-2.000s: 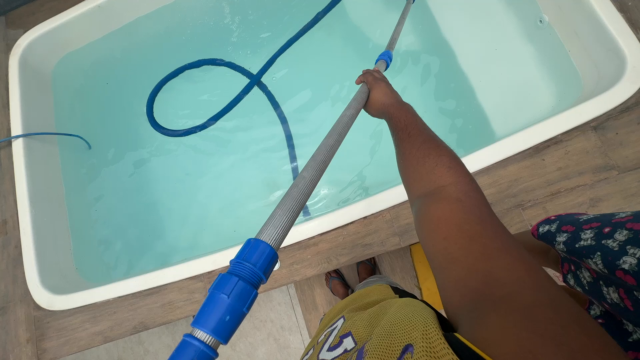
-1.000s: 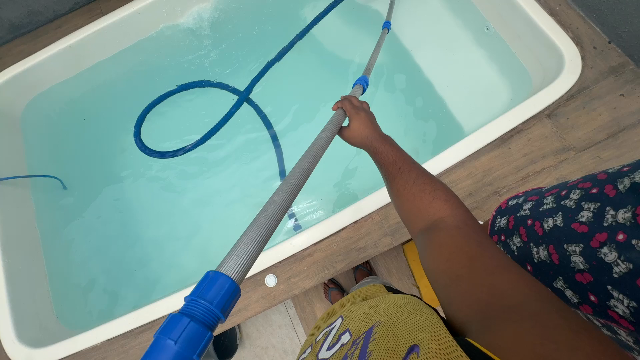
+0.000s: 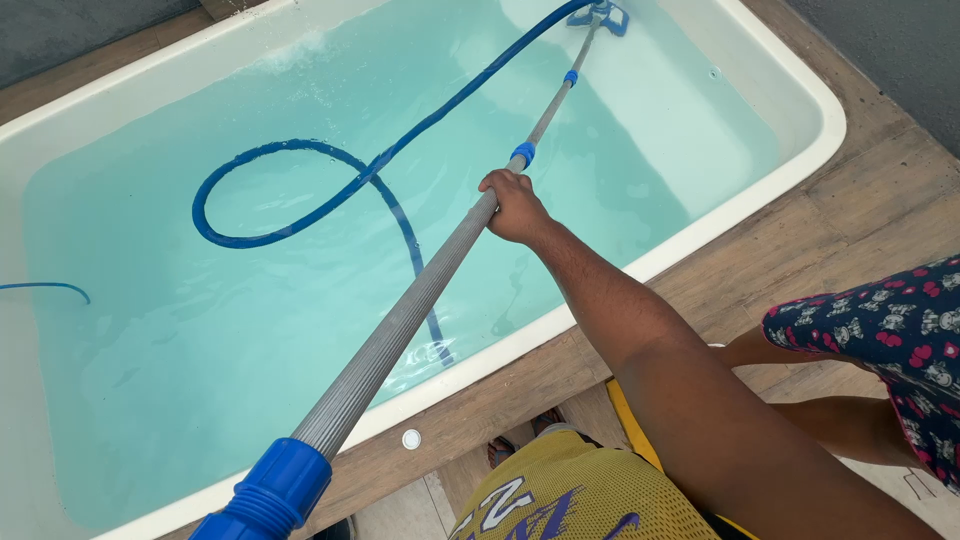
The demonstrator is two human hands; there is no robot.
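Note:
My right hand (image 3: 516,208) grips a grey ribbed telescopic pole (image 3: 397,330) just below a blue locking collar (image 3: 523,154). The pole slants across the pool, from a thick blue plastic fitting (image 3: 281,484) at the lower left up to a blue pool vacuum head (image 3: 609,19) at the top, by the pale step. A blue pool hose (image 3: 450,101) runs from the vacuum head, makes one loop in the water and ends in view close to the near wall. My left hand is not in view.
The white pool rim (image 3: 814,161) is framed by a wood-look deck (image 3: 862,202). A person in a patterned dark garment (image 3: 892,315) stands at the right. A thin blue hose (image 3: 45,285) hangs in at the left. A round white cap (image 3: 411,439) sits on the near ledge.
The vacuum head has come into view at the top. The hand stays closed round the pole. The view has shifted, and more of the other person's legs shows.

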